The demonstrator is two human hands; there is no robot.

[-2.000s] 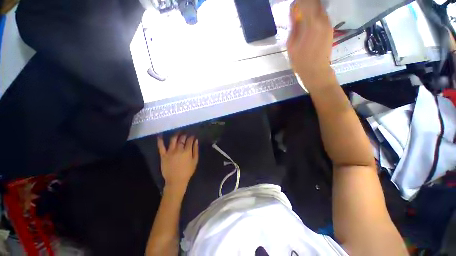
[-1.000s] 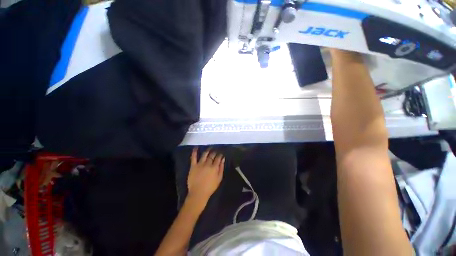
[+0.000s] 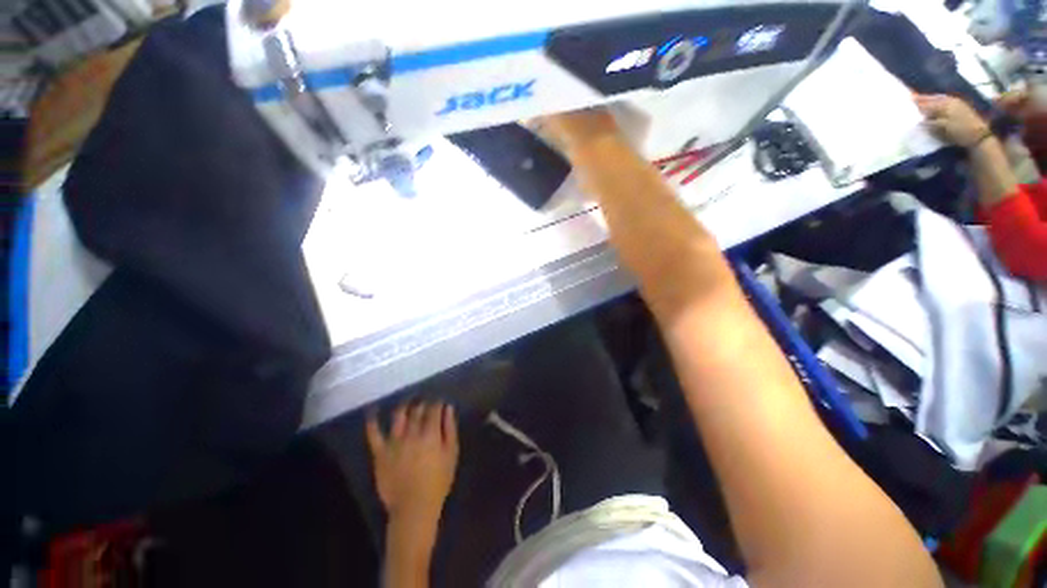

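The white sewing machine head (image 3: pixel 494 86) with blue stripe and JACK lettering spans the top of the view. Black fabric (image 3: pixel 195 241) drapes over the table's left side. My right hand (image 3: pixel 586 124) reaches under the machine head beside the flat black rectangle, perhaps a phone (image 3: pixel 517 164); its fingers are mostly hidden, so I cannot tell what it holds. My left hand (image 3: pixel 416 459) rests on my dark trousers (image 3: pixel 551 396) below the table edge, fingers apart, holding nothing visible.
Red-handled tools (image 3: pixel 692 163) and a black coiled item (image 3: pixel 783 149) lie on the table's right. A ruler strip (image 3: pixel 459 318) runs along the front edge. Another person's hand (image 3: pixel 953 118) and red sleeve show at right. White and grey fabric (image 3: pixel 953 333) lies below; a red basket (image 3: pixel 98 557) is lower left.
The view has shifted and tilted, bringing another person's hand into view at right. My right hand is still reaching under the machine head. My left hand stays on my lap.
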